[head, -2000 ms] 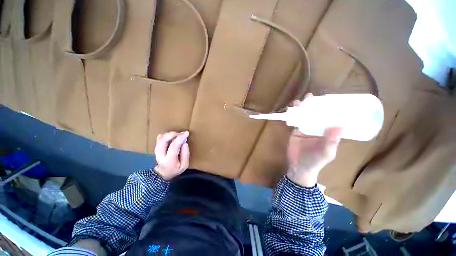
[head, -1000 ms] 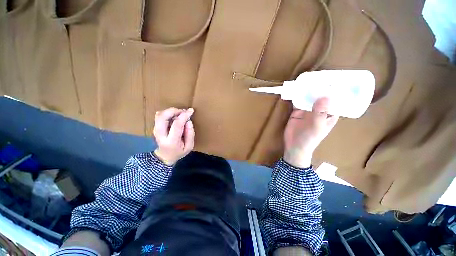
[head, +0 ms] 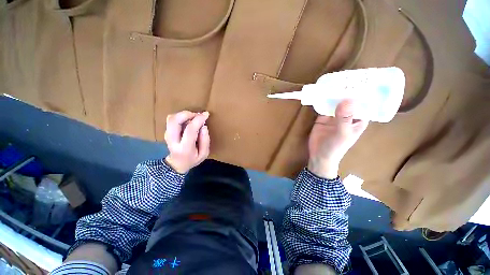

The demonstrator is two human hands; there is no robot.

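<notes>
My right hand [head: 336, 134] holds a white squeeze bottle [head: 357, 95] from below, thumb on its side. The bottle lies nearly level, its thin nozzle pointing left above a brown tote bag [head: 242, 118], just below and right of a handle end. Whether the tip touches the bag I cannot tell. A curved brown bag handle [head: 185, 41] lies to the left. My left hand [head: 186, 138] rests at the near part of the bags, fingers curled and fingertips together. A pale spot shows at its fingertips; whether it is something pinched I cannot tell.
More overlapping brown bags spread left and right. A white flat piece [head: 354, 184] shows under the near edge by my right wrist. The grey-blue table front [head: 129, 149] curves below. Boxes and plastic bags [head: 51, 193] lie at lower left, a metal frame [head: 382, 258] at lower right.
The bags and my hands appear higher in the view than two seconds ago. The bottle's base has tipped up slightly, and its nozzle tip sits a little lower relative to the handle end.
</notes>
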